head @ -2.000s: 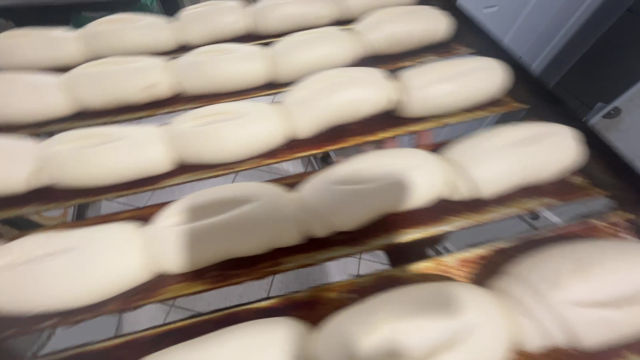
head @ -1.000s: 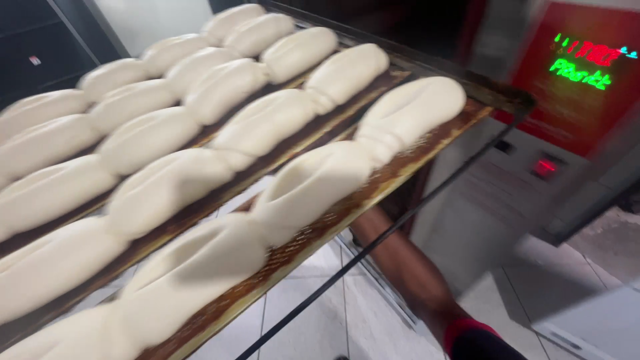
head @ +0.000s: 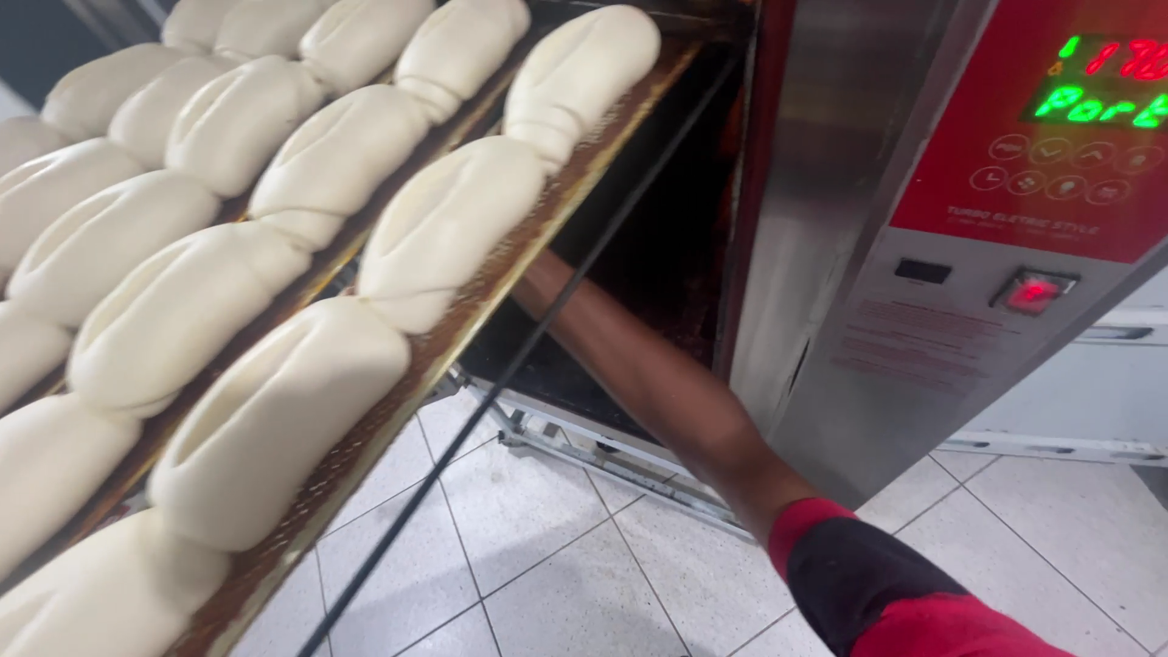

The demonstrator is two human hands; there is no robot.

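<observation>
Slashed, pale dough loaves [head: 283,411] lie end to end in rows on a browned, perforated baking tray [head: 474,265], which slants across the left half of the view. The tray's far corner is at the dark opening of an oven [head: 675,246]. My right forearm [head: 657,383], in a black and red sleeve, reaches from the lower right to beneath the tray. My right hand is hidden under it, so its grip does not show. No part of my left hand is in view.
The oven's steel front carries a red control panel [head: 1031,192] with a lit display and a red lit switch [head: 1035,292]. A metal rack frame [head: 620,474] stands low below the opening. White floor tiles [head: 557,566] lie beneath. A white cabinet [head: 1095,383] is at the right.
The view has turned a lot, from mostly loaves to the oven front. My right forearm, not seen two seconds ago, shows under the tray. The tray's far corner now overlaps the oven opening.
</observation>
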